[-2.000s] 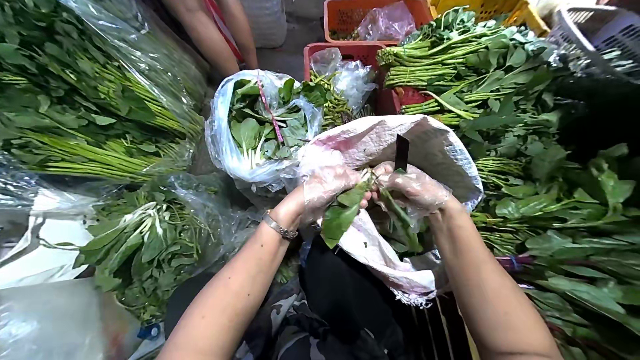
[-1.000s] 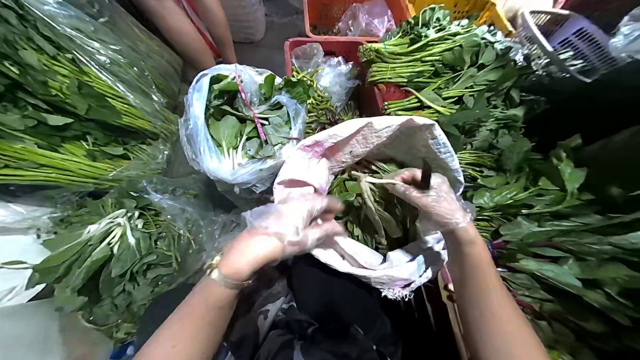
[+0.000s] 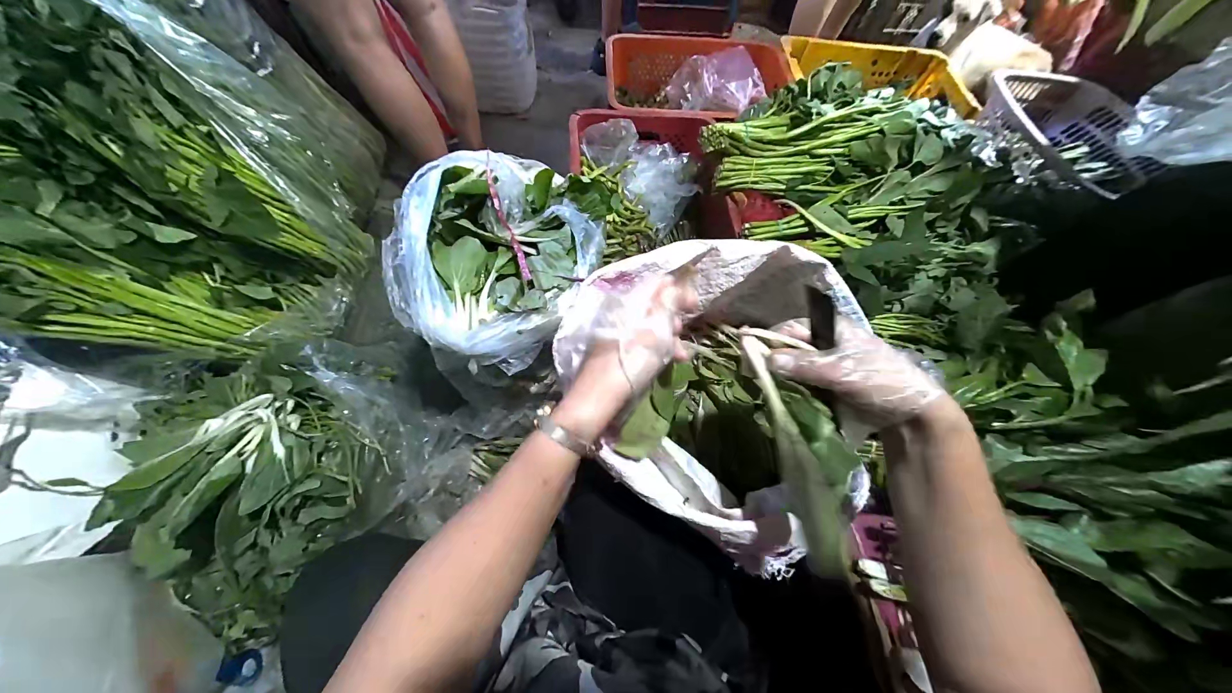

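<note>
Both hands wear clear plastic gloves above an open white woven sack (image 3: pixel 770 274) with leafy greens (image 3: pixel 717 414) inside. My right hand (image 3: pixel 857 371) grips the pale stems of a leafy stalk (image 3: pixel 794 443), whose leaves hang down over the sack; a dark flat blade-like tool (image 3: pixel 821 318) stands up from the same hand. My left hand (image 3: pixel 640 327), slightly blurred, is at the sack's left side, with a green leaf (image 3: pixel 643 419) hanging just below it. Its fingers are bent, and whether they hold that leaf is not clear.
A clear plastic bag of greens (image 3: pixel 414 269) stands beyond my left hand. Behind are red (image 3: pixel 587 125), orange (image 3: pixel 621 58) and yellow crates (image 3: pixel 866 58). Bundled greens (image 3: pixel 808 154) lie at right, more greens (image 3: pixel 241 472) at left. Another person's arms (image 3: pixel 423 67) reach down at the upper left.
Two seconds ago my hands were together at leafy stems over the sack; now they are apart. Since one second ago my left hand has moved up to the sack's left rim.
</note>
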